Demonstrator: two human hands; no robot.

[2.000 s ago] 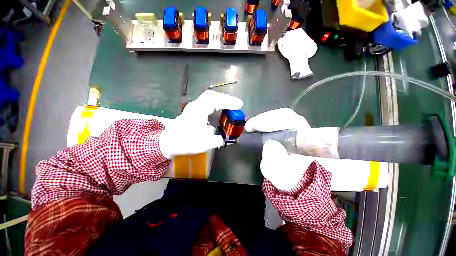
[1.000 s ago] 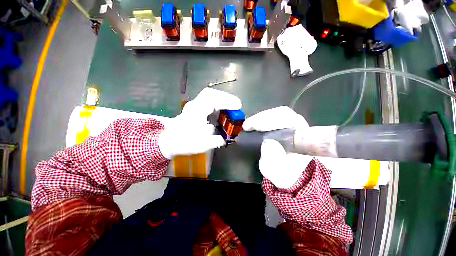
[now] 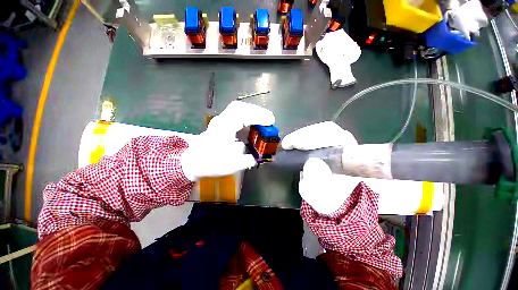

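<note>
My left hand (image 3: 221, 148), in a white glove, holds a wound coil component (image 3: 264, 141) with a bright blue top and copper windings between thumb and fingers. My right hand (image 3: 325, 165), also in a white glove, grips the front of a long grey dispensing syringe (image 3: 440, 161) with a pale label band. The syringe lies level and its front end points left at the coil's lower side. The tip is blurred, so I cannot tell whether it touches the coil. A green cap (image 3: 502, 161) is at its rear.
A silver-white carrier fixture (image 3: 227, 55) holds several blue-topped coils at the back. A white glove or cloth (image 3: 338, 56), a thin dark tool (image 3: 211, 90) and a thin rod (image 3: 253, 94) lie on the mat. Padded armrests (image 3: 116, 141) line the front edge. A clear hose (image 3: 392, 86) curves right; yellow bin (image 3: 412, 14), blue bin (image 3: 447, 37).
The syringe and my right hand have shifted slightly right, away from the coil. My left hand still holds the coil in nearly the same place.
</note>
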